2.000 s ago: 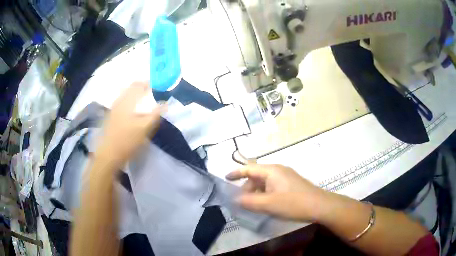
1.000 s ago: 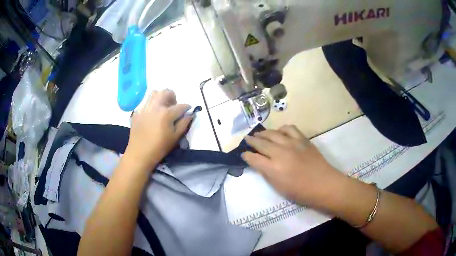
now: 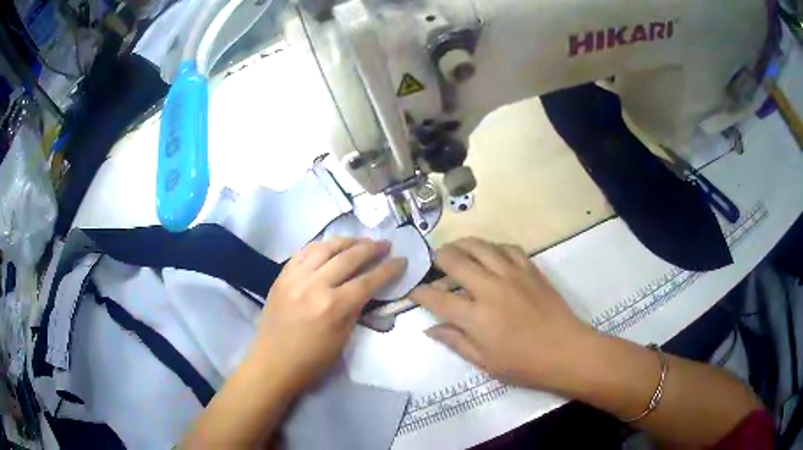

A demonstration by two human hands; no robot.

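The pale grey-white garment panel point(image 3: 194, 294) with dark strips spreads over the left of the table. Its rounded pale end point(image 3: 407, 264) lies just in front of the presser foot point(image 3: 403, 209), with a dark edge at its right. My left hand point(image 3: 330, 303) holds this end down with spread fingertips on top. My right hand point(image 3: 493, 308) holds its right edge, fingertips close to the foot. My right thumb is apart from the fingers. Whether the cloth's edge is under the needle cannot be told.
The cream-white HIKARI machine point(image 3: 528, 53) stands behind the hands. A blue lamp point(image 3: 182, 149) hangs at the left. A curved dark piece point(image 3: 634, 185) lies under the machine arm, with blue-handled snips point(image 3: 718, 198) beside it. A printed ruler point(image 3: 493, 391) runs along the front. Plastic bags point(image 3: 26, 176) sit far left.
The cloth has been turned and brought up to the presser foot. My left hand has moved right and down beside my right hand. The view has shifted, so the lamp shows further left.
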